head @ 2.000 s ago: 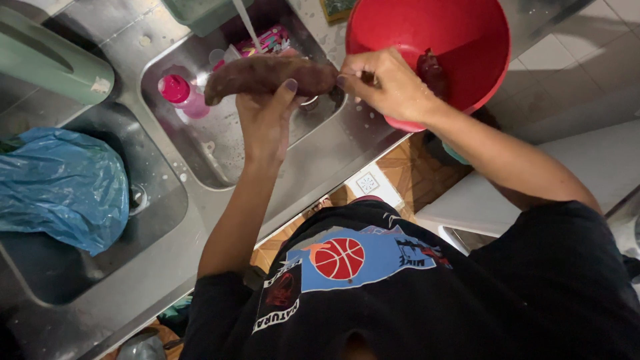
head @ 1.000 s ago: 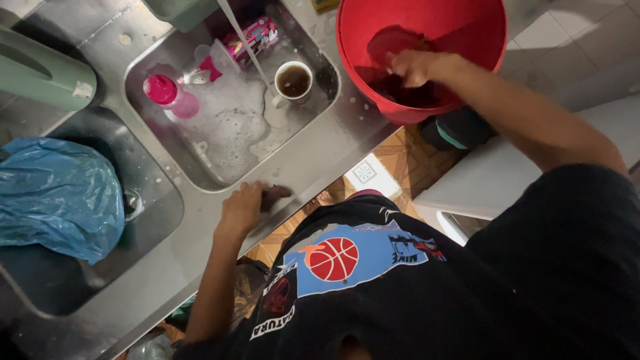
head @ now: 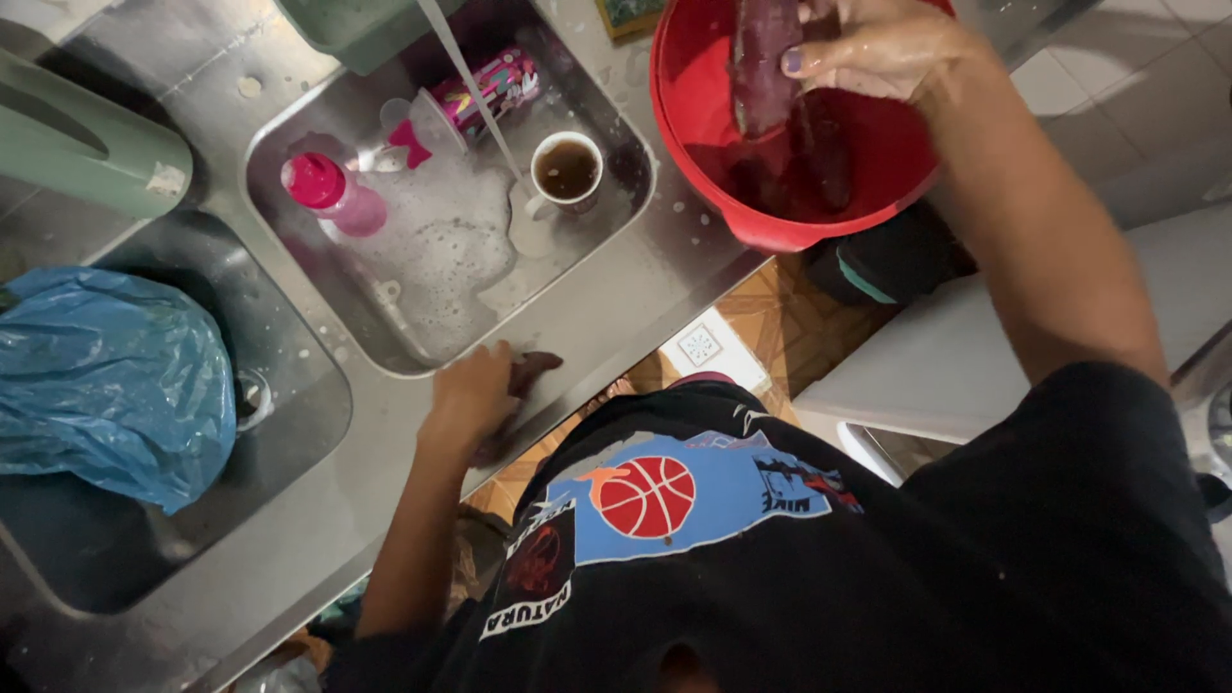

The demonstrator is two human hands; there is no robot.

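Observation:
My right hand grips a reddish-purple sweet potato, raised over a red plastic basin. More dark, wet tubers lie inside the basin. At the sink's front edge, my left hand rests on another sweet potato, which lies on the steel counter and is partly hidden by the fingers. Water runs from above into the sink, beside a white cup of brown liquid.
The sink also holds a pink bottle, a pink patterned tumbler and suds. In the left basin lies a blue plastic bag. A green container stands at the upper left, and a sponge lies beside the red basin.
Two seconds ago both hands held a sweet potato above the sink. My left hand then came down to the counter with one. My right hand, inside the basin a second ago, has lifted one up.

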